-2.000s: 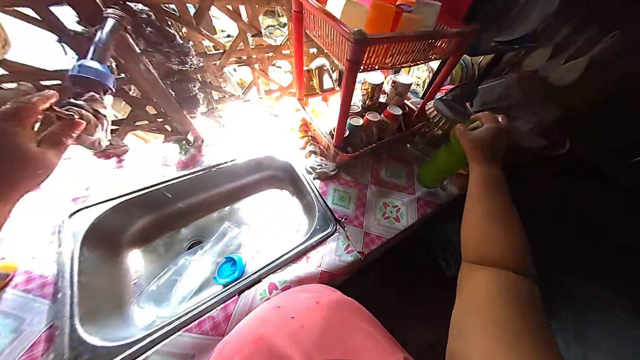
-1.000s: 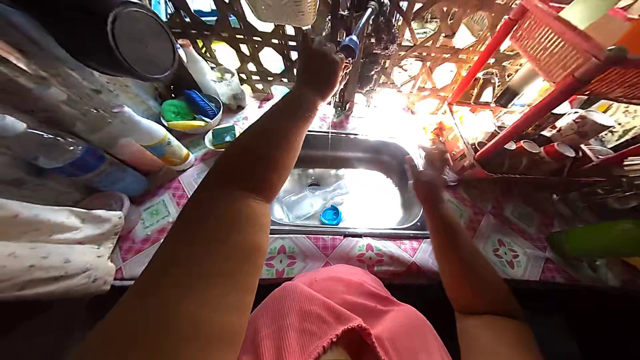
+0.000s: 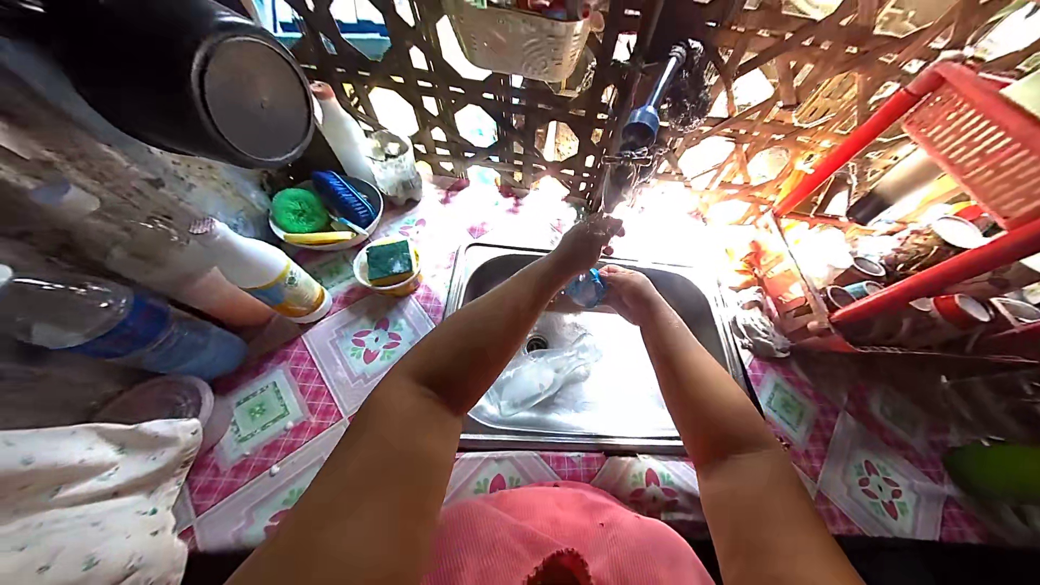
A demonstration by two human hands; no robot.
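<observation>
My left hand (image 3: 591,241) is raised over the back of the metal sink (image 3: 601,443), just below the faucet outlet; glare hides whether its fingers hold anything. Beside it my right hand (image 3: 630,292) grips a small blue plastic lid (image 3: 586,288) above the basin. A clear plastic bottle or bag (image 3: 540,378) lies in the sink near the drain (image 3: 536,344). The faucet (image 3: 642,126), with a blue fitting, stands behind the sink against the woven lattice.
Left of the sink are a tub with a green sponge (image 3: 390,262), a bowl of scrubbers (image 3: 325,213), a white bottle (image 3: 264,268) and a large water bottle (image 3: 122,321). A red rack (image 3: 934,272) with cups stands right. A green object (image 3: 995,471) lies at the right edge.
My right hand has moved from the sink's right edge to its back middle. The blue lid, earlier on the basin floor, is now in that hand. My left hand has come down from the faucet.
</observation>
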